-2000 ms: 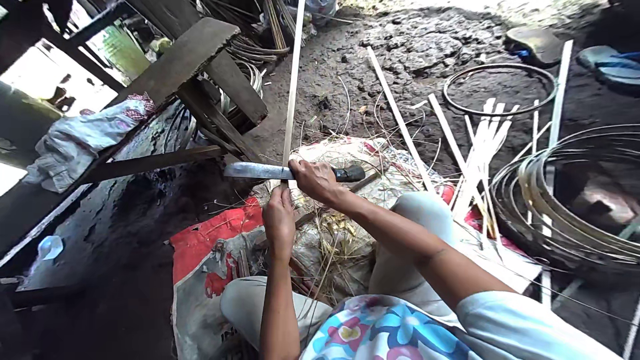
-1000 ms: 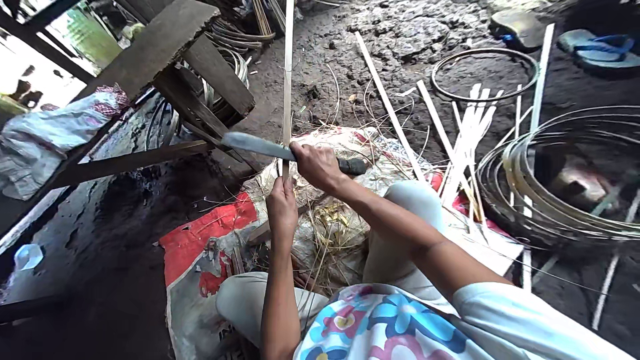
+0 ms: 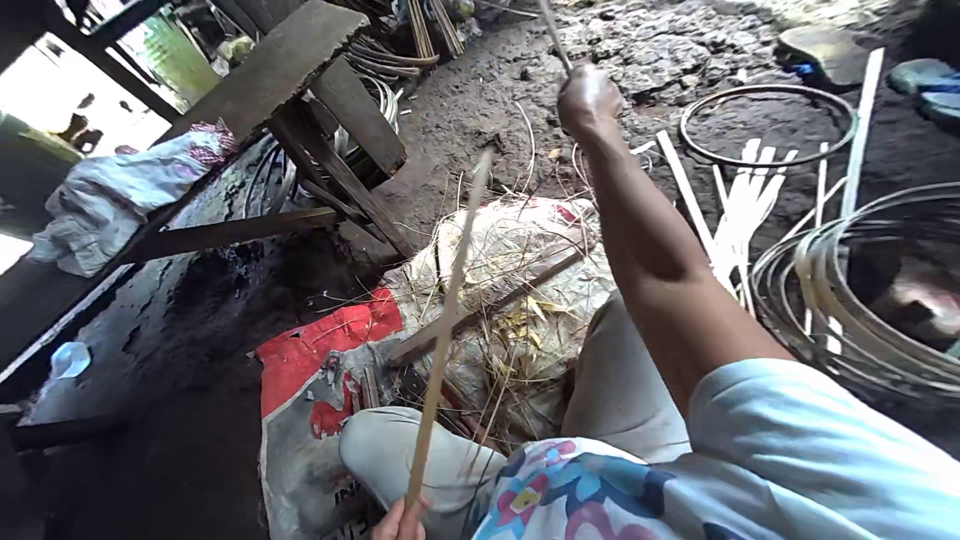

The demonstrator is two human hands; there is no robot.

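My left hand [image 3: 401, 523] is at the bottom edge, closed on the lower end of a long, thin bamboo-like strip [image 3: 442, 330] that rises in front of my knee. My right hand [image 3: 590, 101] is stretched far forward over the dirt floor, its fingers closed around a thin, long piece [image 3: 555, 34] that runs out past the top edge. Whether that is the knife's blade or a strip is not clear. Beneath my arms, a woven plastic sack [image 3: 480, 255] carries a flat wooden stick [image 3: 487, 307] and scattered fine shavings [image 3: 529, 337].
To the right lie a round hoop [image 3: 769, 161], pale split strips [image 3: 750, 199] and large coils of strip [image 3: 817, 277]. Sandals [image 3: 825, 56] are at the upper right. A wooden bench [image 3: 277, 64] with a crumpled sack [image 3: 131, 191] stands at the left, more coils behind it.
My hands were close together at the strip, the right one holding a knife. Now my right hand has moved far forward and my left hand back to the bottom edge.
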